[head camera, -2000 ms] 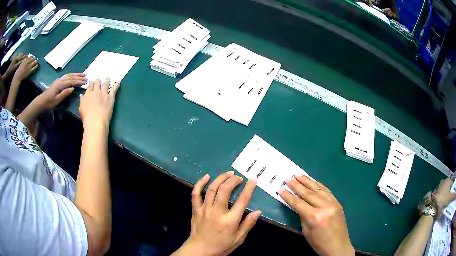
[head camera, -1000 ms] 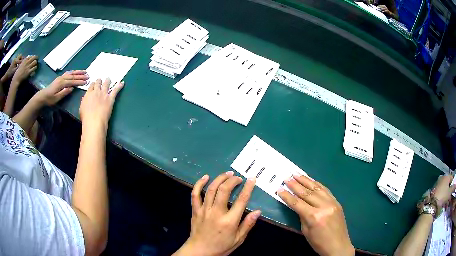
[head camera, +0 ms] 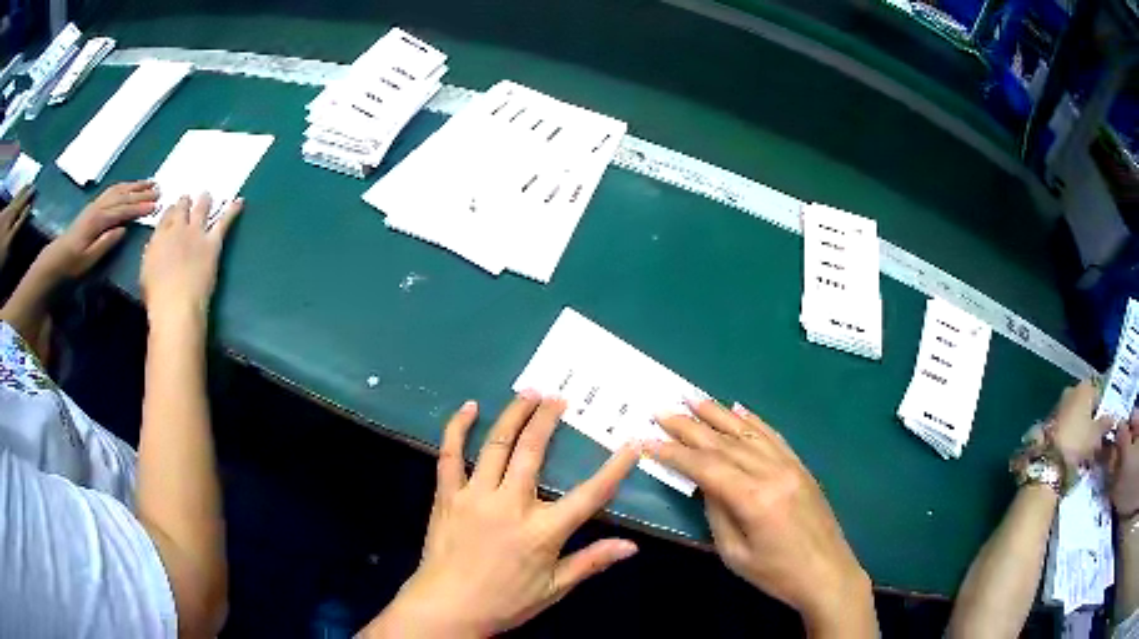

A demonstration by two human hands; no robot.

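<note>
A half-folded leaflet (head camera: 600,368), a white strip with short black marks, lies flat at the bench edge. My left hand (head camera: 512,506) has its fingers spread, with fingertips at the leaflet's lower left edge. My right hand (head camera: 762,499) rests its fingertips on the leaflet's right part and hides some of it. The thumb and index tips of the two hands nearly meet over the leaflet. Fanned larger sheets (head camera: 500,181) lie beyond it. Two narrow folded stacks, one nearer the tape (head camera: 839,281) and one farther right (head camera: 947,375), lie to the right.
A neighbour's folded stack (head camera: 375,100) stands left of the large sheets. A person at left presses a white sheet (head camera: 212,175) beside a long white pile (head camera: 125,119). A watch-wearing hand (head camera: 1049,462) is at the right edge. A pale tape strip (head camera: 724,187) runs along the green bench.
The view has shifted, so the bench items sit farther left and higher. My left hand's fingers have come onto the leaflet's edge, closer to my right hand. A printed strip now shows upright at the far right.
</note>
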